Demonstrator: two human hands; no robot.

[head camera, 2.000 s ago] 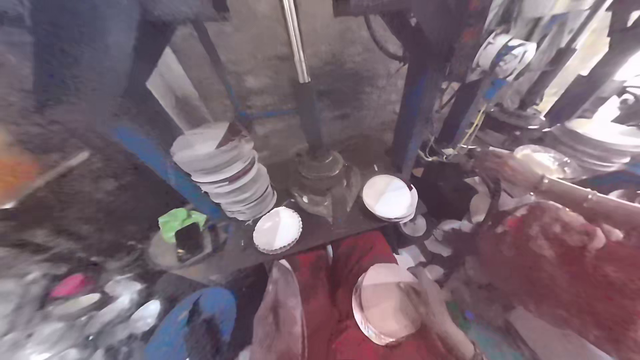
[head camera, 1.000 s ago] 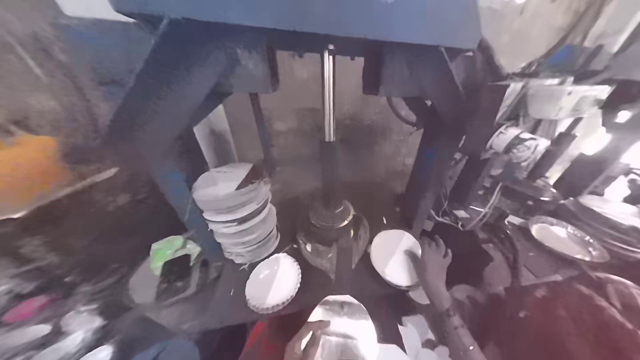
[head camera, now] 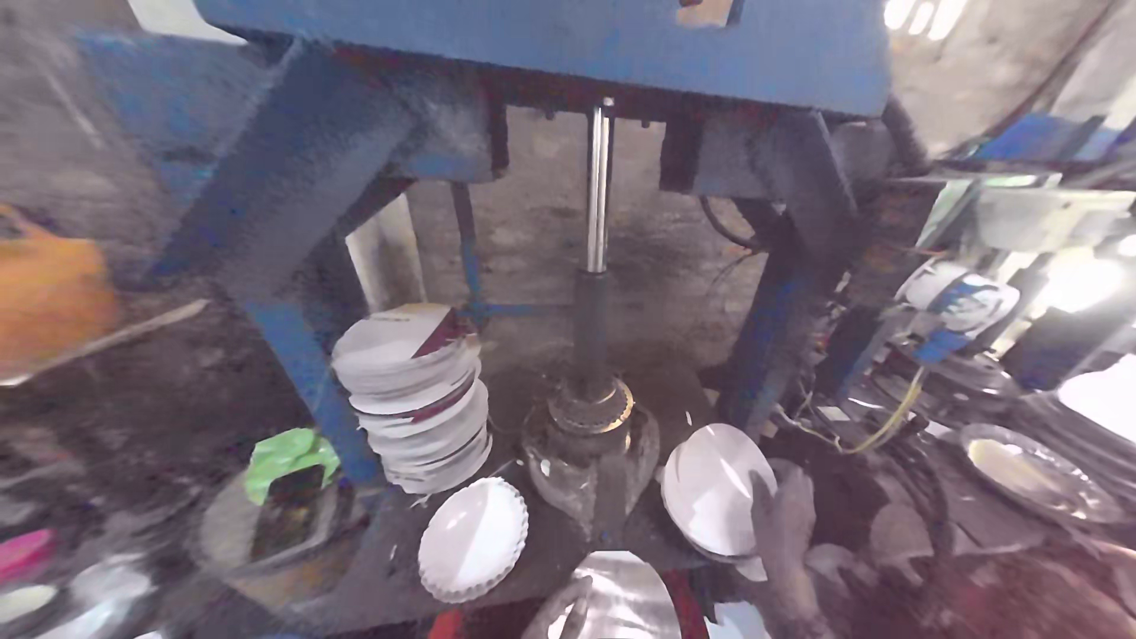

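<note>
At the bottom centre my left hand holds a shiny silvery sheet or disc, partly cut off by the frame edge. My right hand touches the right rim of a stack of round white discs on the press bed; whether its fingers grip one is unclear. Between them and farther back stands the round metal die under the press's vertical rod. A white plate with a fluted rim lies left of the die. Behind it rises a tall, uneven stack of round white discs.
The blue steel press frame spans overhead, with slanted legs at both sides. At lower left a round container holds a green plastic bag and a dark object. A silvery plate lies at right, near cables and a reddish blurred shape.
My right hand has moved from the round stack over my lap to the disc stack by the die. My left hand now holds the silvery piece. The view has shifted, showing more of the press.
</note>
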